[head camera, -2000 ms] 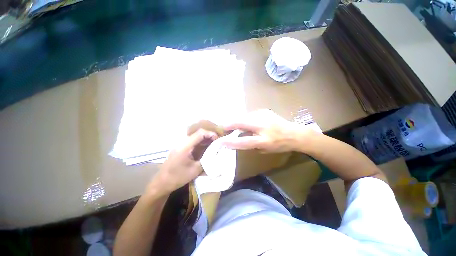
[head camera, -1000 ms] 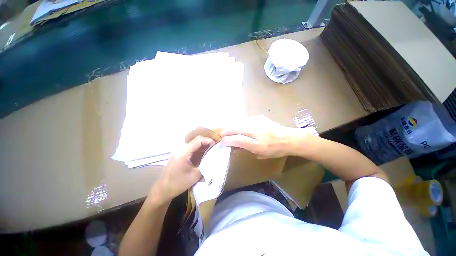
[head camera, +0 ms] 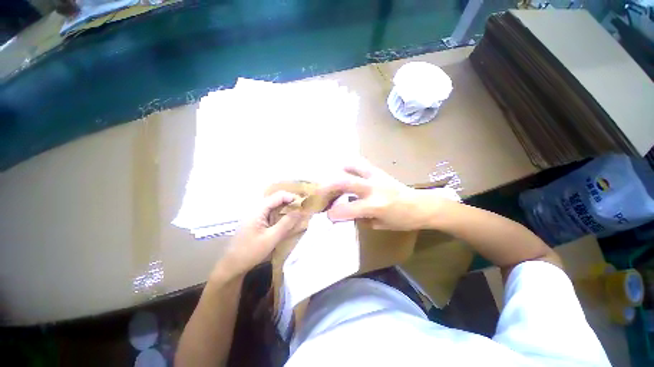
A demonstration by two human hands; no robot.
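My left hand [head camera: 251, 240] and my right hand [head camera: 376, 197] meet at the front edge of the paper stack. Between their fingertips is a small gold-brown piece [head camera: 310, 201]; whether it is metal or paper is unclear. My left fingers grip it. My right fingers pinch the top of a white paper sheet [head camera: 323, 259], which hangs down toward my body. The stack of white paper [head camera: 276, 143] lies in front of me. A wrapped piece [head camera: 419, 92], white and drum-like with crumpled paper underneath, stands at its right.
The cardboard-covered bench [head camera: 93, 215] runs across the view. A green belt [head camera: 237, 43] lies behind it. Cardboard sheets [head camera: 545, 93] are stacked at the right end. A printed plastic sack [head camera: 588, 201] and yellow tape rolls [head camera: 625, 290] are lower right. Kraft paper [head camera: 387, 251] is near my lap.
The white paper at my hands has opened into a wider hanging flap. My right fingers have spread and lifted, and more of the gold-brown piece shows. The view has shifted slightly.
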